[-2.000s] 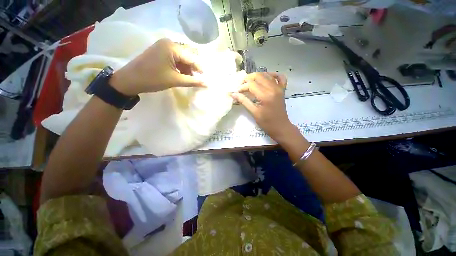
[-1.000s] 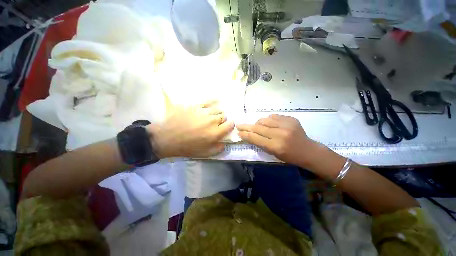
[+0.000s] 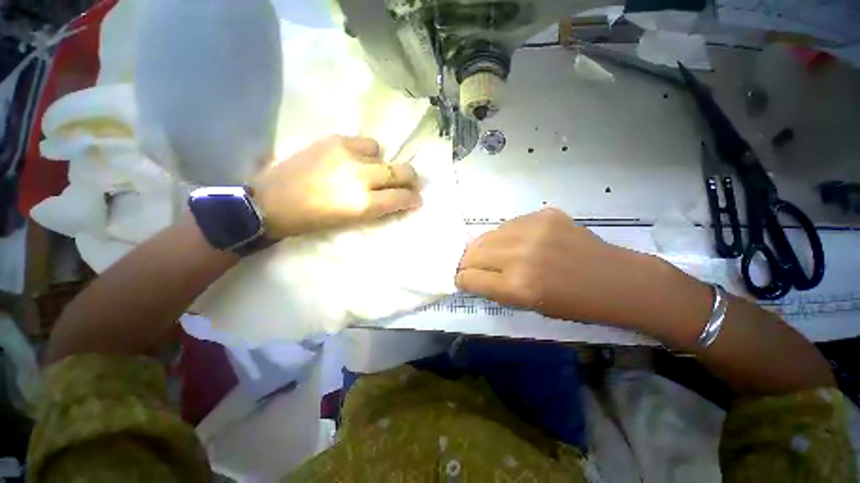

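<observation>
The cream fabric lies spread on the machine bed left of the needle, glaring under the lamp, with a bunched heap at its left. Its right edge runs from the presser foot toward the table's front edge. My left hand lies flat on the fabric left of the foot, fingers slightly apart. My right hand pinches the fabric's right edge between thumb and fingertips near the ruler edge. The fingertips' exact grip is partly hidden.
Black shears and dark thread snips lie on the right. The blurred lamp covers part of the fabric. A ribbed knob is right of the needle. A red bin stands at left. White cloth hangs below the table.
The fabric is now spread flatter toward the front. My left hand has moved up and left from the front edge. My right hand stays near the front edge. The machine head and lamp appear larger.
</observation>
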